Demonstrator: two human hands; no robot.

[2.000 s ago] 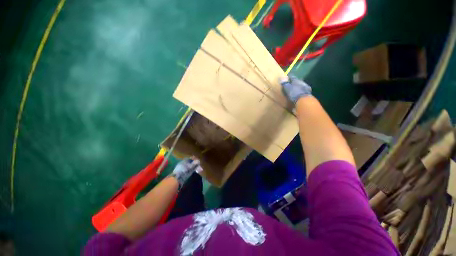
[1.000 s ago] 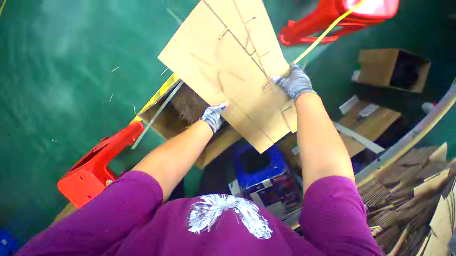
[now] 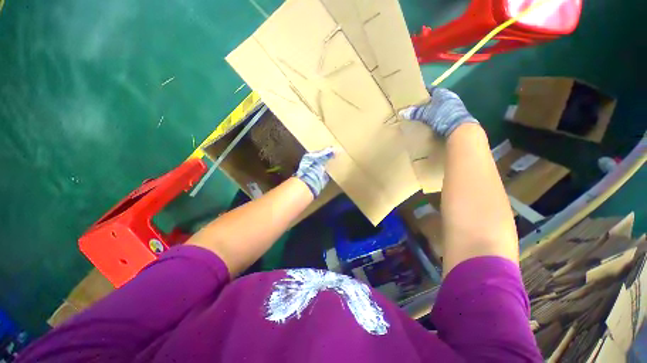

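Several overlapping tan cardboard strips (image 3: 319, 85) are fanned at the top centre, with thin slots and slivers of slot waste on their faces. My left hand (image 3: 314, 171), in a grey-white knit glove, grips their lower left edge, thumb on top. My right hand (image 3: 443, 112), in a like glove, grips their right edge, thumb on top; its other fingers are partly hidden. Under the strips is an open scrap box (image 3: 273, 145), dark inside with bits in it. The strips cover part of its opening.
A red stool (image 3: 135, 223) stands at left, another red stool (image 3: 496, 28) at top right. A blue plastic stool or bin (image 3: 365, 237) is below the strips. Brown cartons (image 3: 543, 99) lie at right. A heap of strips (image 3: 582, 276) fills the bench at lower right. Yellow tape crosses the floor.
My left hand has risen from beside the scrap box to the strips' lower edge. The strips have turned steeper and been spread differently. Both hands have shifted slightly right in the last second.
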